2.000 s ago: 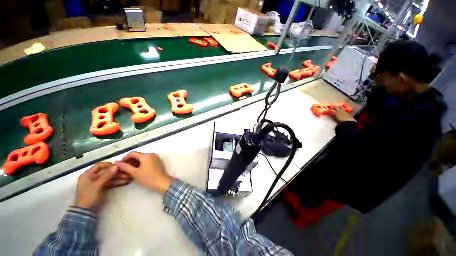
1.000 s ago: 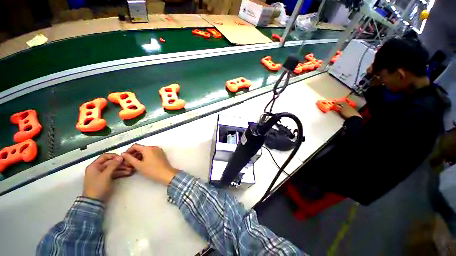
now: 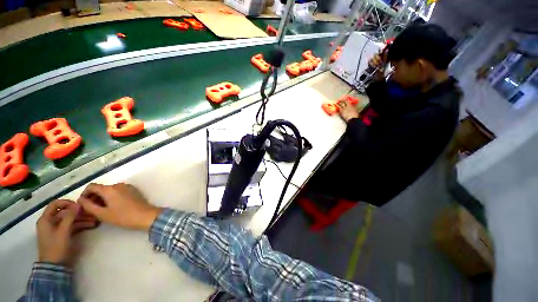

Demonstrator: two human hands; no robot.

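Observation:
My left hand and my right hand meet at their fingertips above the white bench at the lower left. The fingers are bent and pinched together; whether a small item is between them is hidden. The black electric screwdriver hangs tilted from a dark twisted line, right of my hands, and no hand is on it. Behind it stands the screw feeder, a box with white-silver panels and an open top.
The green conveyor carries several orange housings beyond the bench. A black cable heap lies right of the feeder. A seated person at the right has a hand on an orange housing. Cardboard lies beyond.
The view has turned right, so bench, feeder and housings appear farther left, and the leftmost housings have left the picture. My hands remain together. The other person's far hand is now raised near the head.

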